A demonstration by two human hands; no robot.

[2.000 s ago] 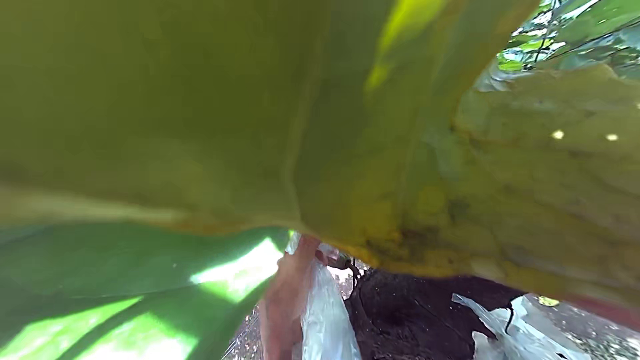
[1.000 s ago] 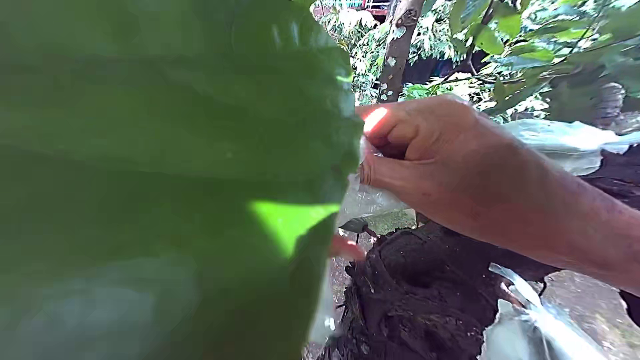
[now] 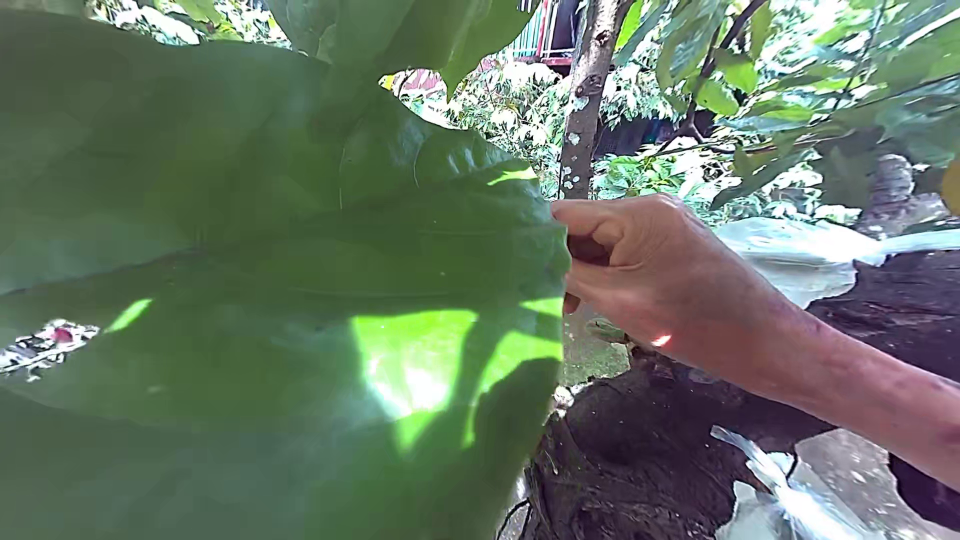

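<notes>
Large green leaves fill the left and middle of the head view, very close to the camera. My right hand reaches in from the right, its fingers bent at the leaf's right edge. The fingertips are partly hidden behind the leaf, so what they hold cannot be made out. My left hand does not show. Below my right forearm lies a clear plastic bag with a twisted neck, beside a dark, rough piece of wood or trunk.
Another clear plastic bag rests behind my wrist, on the dark wood. A slim tree trunk with pale spots stands at the top centre. Leafy branches hang at the upper right, with part of a railing beyond.
The yellowish leaf that covered much of the view two seconds ago no longer shows there. The small patch of fingers below the leaf edge one second ago is out of sight.
</notes>
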